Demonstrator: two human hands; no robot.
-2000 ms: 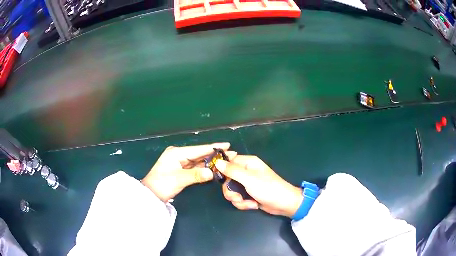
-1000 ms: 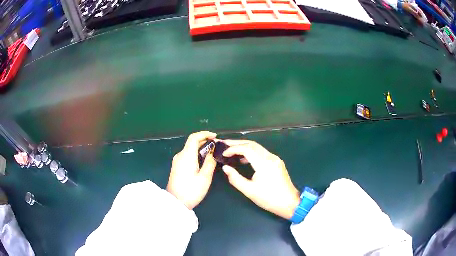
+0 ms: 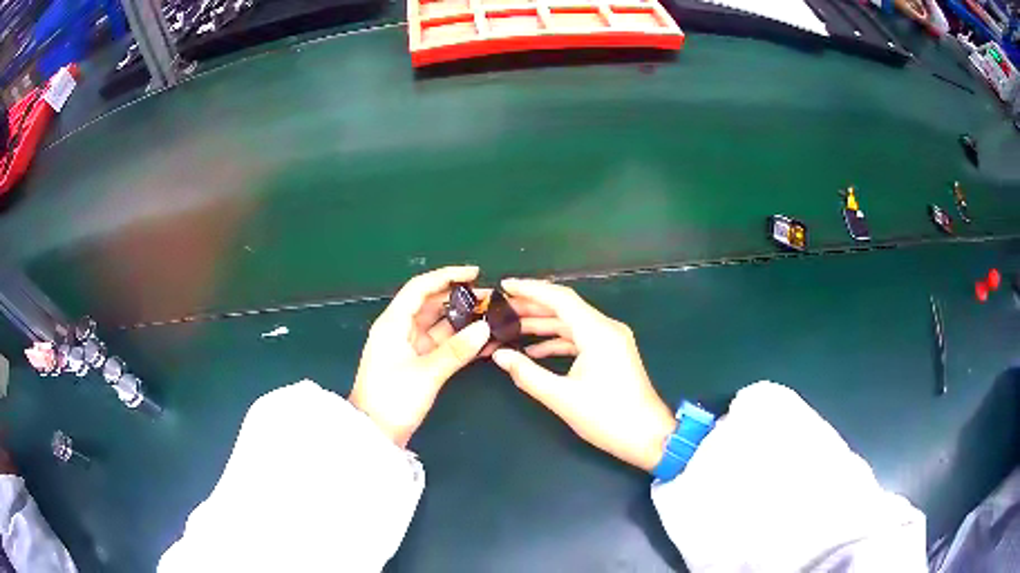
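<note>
My left hand holds a small dark watch case between thumb and fingers, above the green mat. My right hand holds a flat dark display module by its edges, tilted beside the case. A bit of orange-yellow shows between the two parts. The fingertips of both hands are close together there. The inside of the case is mostly too small to make out.
An orange-red compartment tray is at the far side. At right lie another case, a display module with yellow tail, small red pieces and a thin dark tool. Clear round pieces stand near the left post.
Two seconds ago the fingers were closed over a gold-yellow inside. Now the case and the dark flat part are held side by side, the flat part more upright and visible than one second ago.
</note>
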